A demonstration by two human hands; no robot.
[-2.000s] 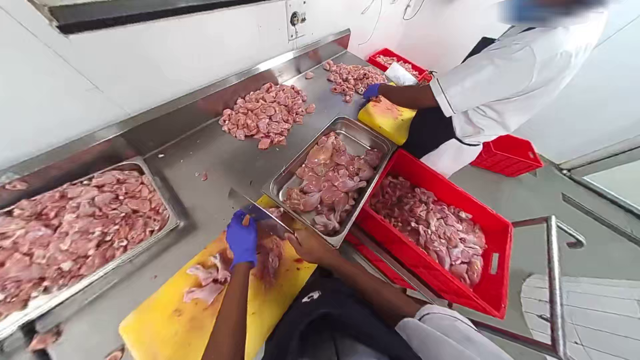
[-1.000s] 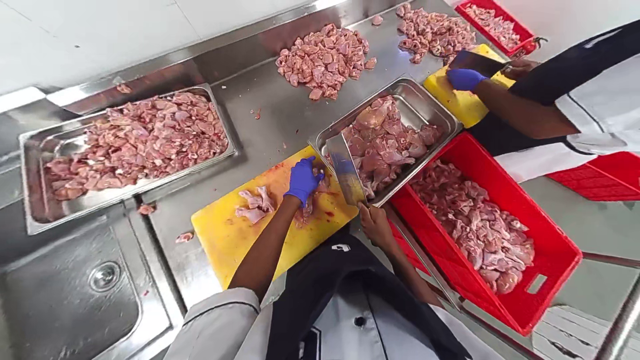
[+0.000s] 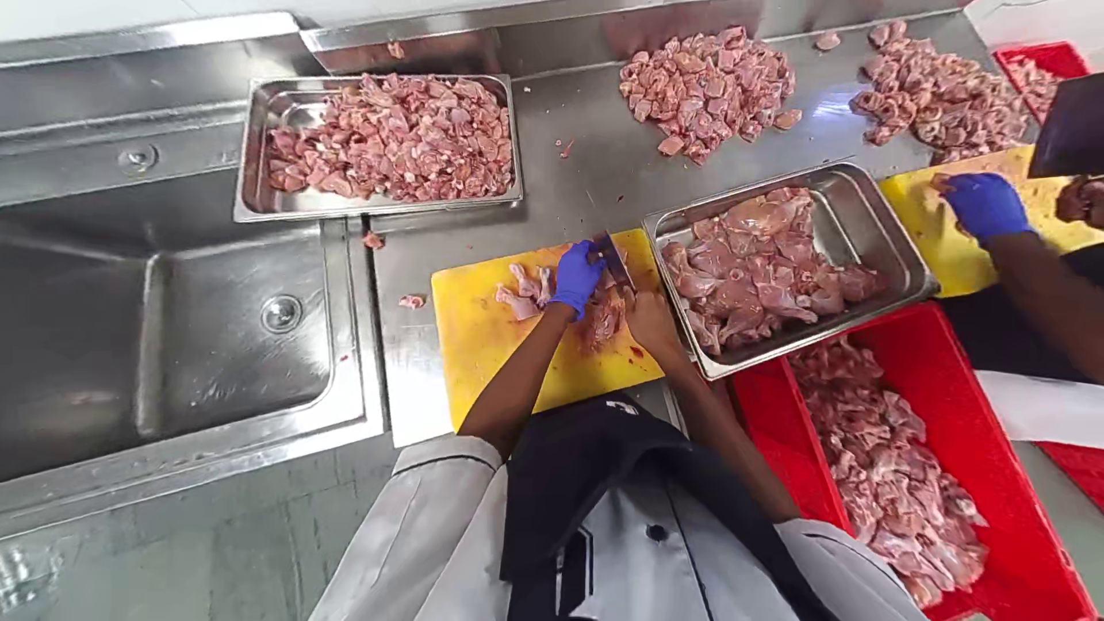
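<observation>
My left hand [image 3: 579, 278], in a blue glove, is at a piece of raw poultry [image 3: 606, 317] on a yellow cutting board [image 3: 483, 345]; its fingers are partly hidden by the blade, so its grip cannot be told. Bare, my right hand [image 3: 649, 321] is closed on the handle of a cleaver [image 3: 614, 259], whose blade lies just right of the gloved fingers, over the meat. Left of the glove several cut pieces, drumsticks among them [image 3: 524, 291], rest on the board. Right of the board stands a steel pan [image 3: 841, 198] of raw poultry legs [image 3: 768, 267].
A steel tray [image 3: 250, 172] of cut meat stands beside a sink [image 3: 233, 345]. Two meat piles, one [image 3: 707, 90] near the wall, lie on the steel counter. A red crate [image 3: 957, 371] of meat stands at lower right. A co-worker's gloved hand [image 3: 987, 205] is at another yellow board.
The view has swung left, bringing the sink into sight. The cleaver, beside the pan a second ago, has moved left to the meat by my gloved hand.
</observation>
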